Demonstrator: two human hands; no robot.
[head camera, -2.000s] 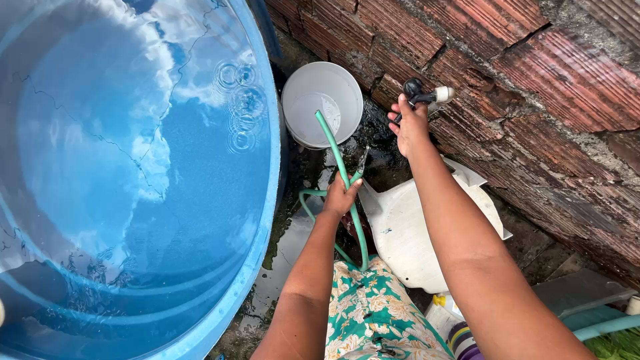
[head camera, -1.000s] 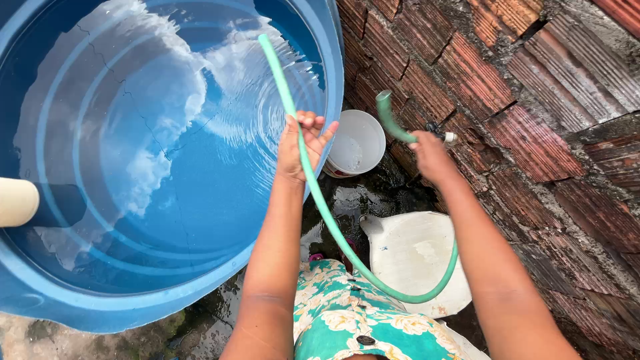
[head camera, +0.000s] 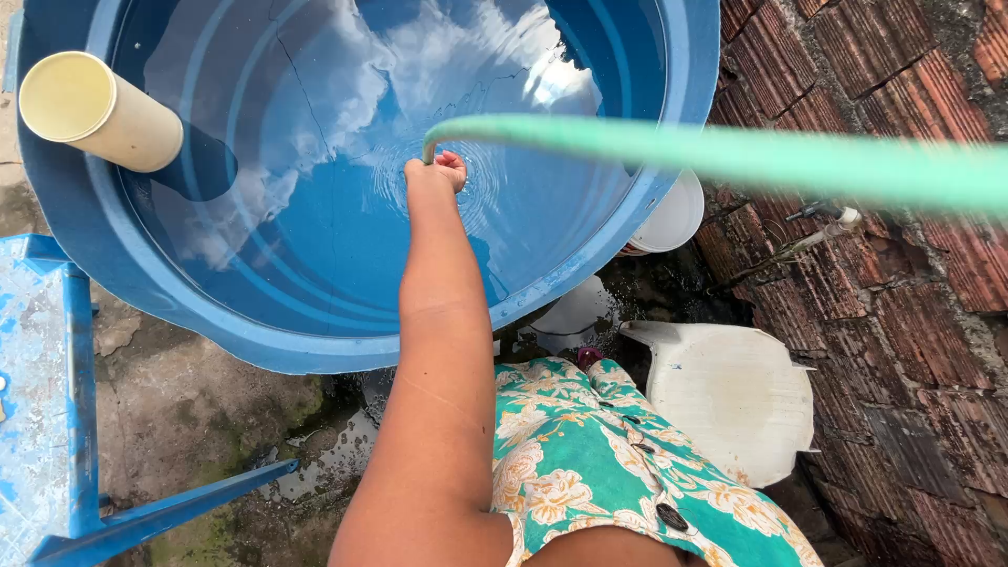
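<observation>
My left hand (head camera: 438, 170) is at the water surface inside the blue plastic water tank (head camera: 685, 71), closed around one end of a green garden hose (head camera: 551, 134). Ripples spread about the hand. From there the hose arches up and runs blurred across the view to the right edge. My right hand is out of view. The tap (head camera: 846, 219) on the brick wall has no hose on it.
A white bucket (head camera: 673, 216) stands between tank and brick wall (head camera: 890, 315). A white plastic chair (head camera: 732, 394) is beside my legs. A cream pipe (head camera: 134, 126) rises at the tank's left side. A worn blue plastic table (head camera: 75, 394) stands at lower left, on wet ground.
My left hand has gone from holding the hose above the tank's edge down to the water. My right hand, earlier near the tap with the other hose end, has left the view. The view has shifted left.
</observation>
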